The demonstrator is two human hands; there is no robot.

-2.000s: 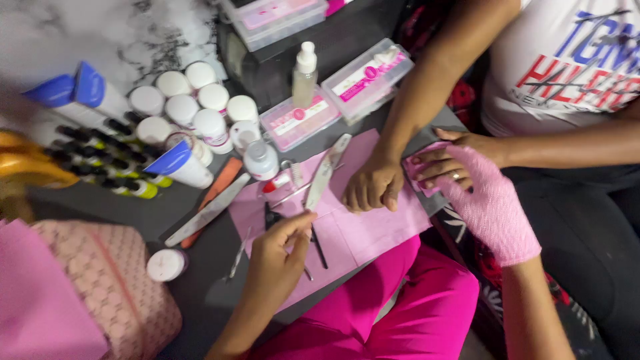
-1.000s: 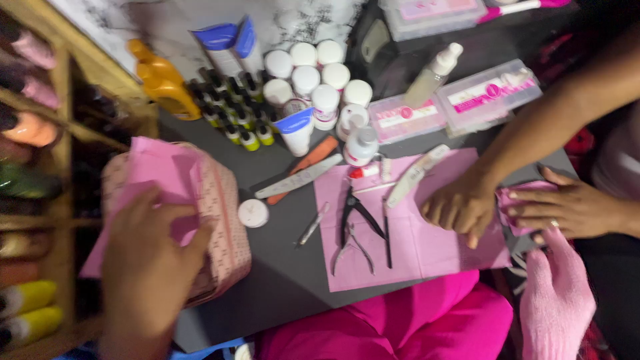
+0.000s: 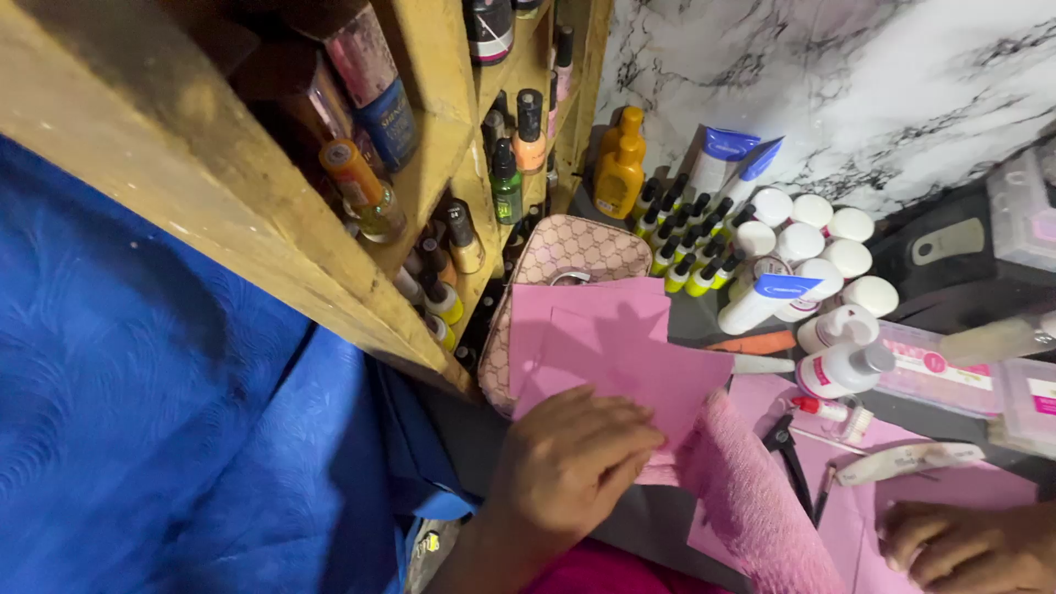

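Note:
Pink paper sheets (image 3: 610, 346) lie over a patterned pink case (image 3: 577, 239). My left hand (image 3: 577, 462) is on the lower edge of the sheets, its fingers curled over them. My right hand (image 3: 742, 487), in a pink fuzzy glove, reaches to the sheets' right side; its fingers are largely hidden behind the paper. To its right, on pink paper (image 3: 907, 528), are a nail file (image 3: 907, 462), black-handled nippers (image 3: 788, 462) and a small red-capped tube (image 3: 821, 408). Another person's hand (image 3: 965, 544) rests at the lower right.
A wooden shelf (image 3: 462, 165) with nail polish bottles stands at the left, beside blue cloth (image 3: 165, 412). Small green-bottomed bottles (image 3: 701, 276), white-lidded jars (image 3: 800, 239), a white tube (image 3: 763, 305) and a bottle (image 3: 841, 371) stand behind the paper. A plastic box (image 3: 936, 367) is farther right.
The view has swung left. My left hand let go of the nail file and moved to the pink sheets on the case. My gloved right hand left the other person's hand and came to the sheets.

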